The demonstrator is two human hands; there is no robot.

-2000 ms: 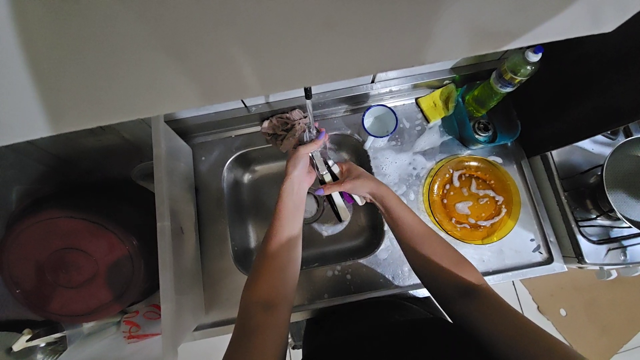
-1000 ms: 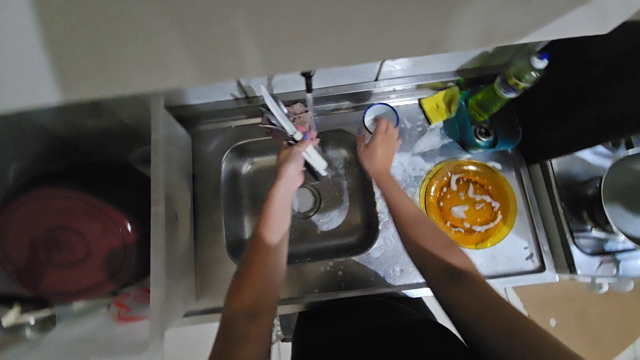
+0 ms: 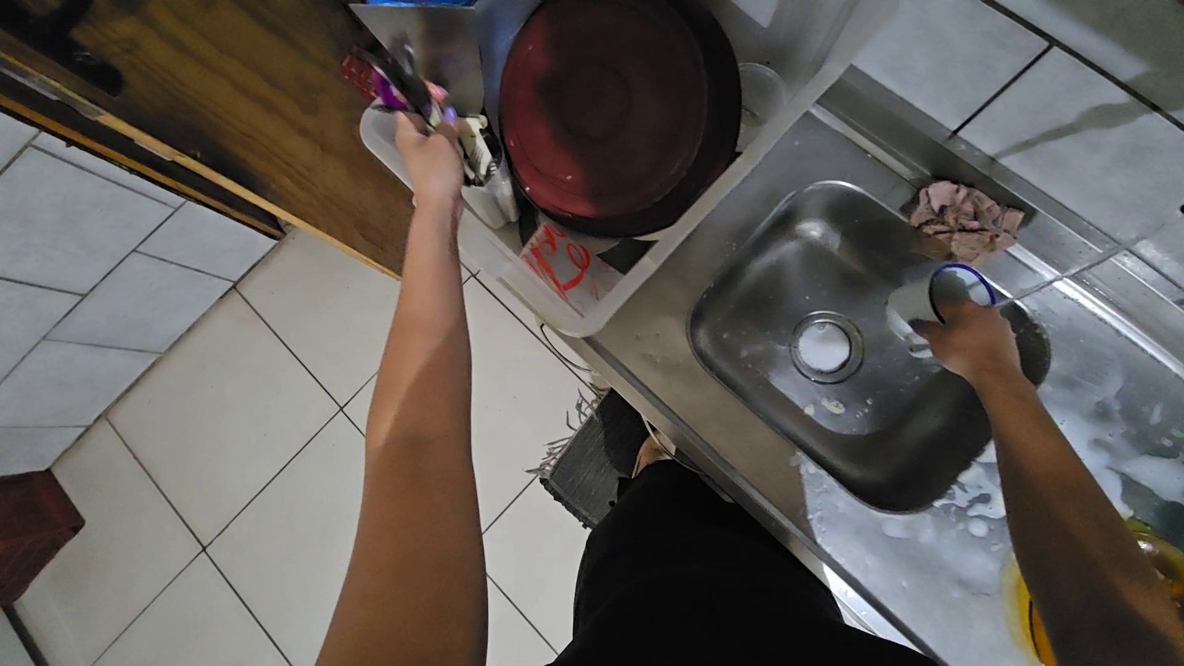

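Observation:
My left hand [image 3: 430,153] is closed on cutlery or knives [image 3: 404,81] over the utensil holder [image 3: 486,180] at the left end of the dish rack [image 3: 583,319]; blur hides just which pieces it grips. White-handled utensils stand in the holder beside my fingers. Over the right part of the steel sink basin [image 3: 832,268], my right hand [image 3: 976,342] holds a white mug with a blue rim [image 3: 911,305], tilted, at the thin stream of water. A crumpled pinkish-brown cloth [image 3: 967,220] lies behind the basin.
A large dark red pan or lid [image 3: 606,111] stands in the rack, near a bag with red writing [image 3: 569,268]. Soapy foam [image 3: 980,499] covers part of the drainboard. An amber plate [image 3: 1041,620] shows at the lower right. A wooden door [image 3: 231,111] is at the upper left.
The view has swung left. My left hand has moved from above the basin to the rack's utensil holder. My right hand has lifted the mug from behind the drainboard to over the basin.

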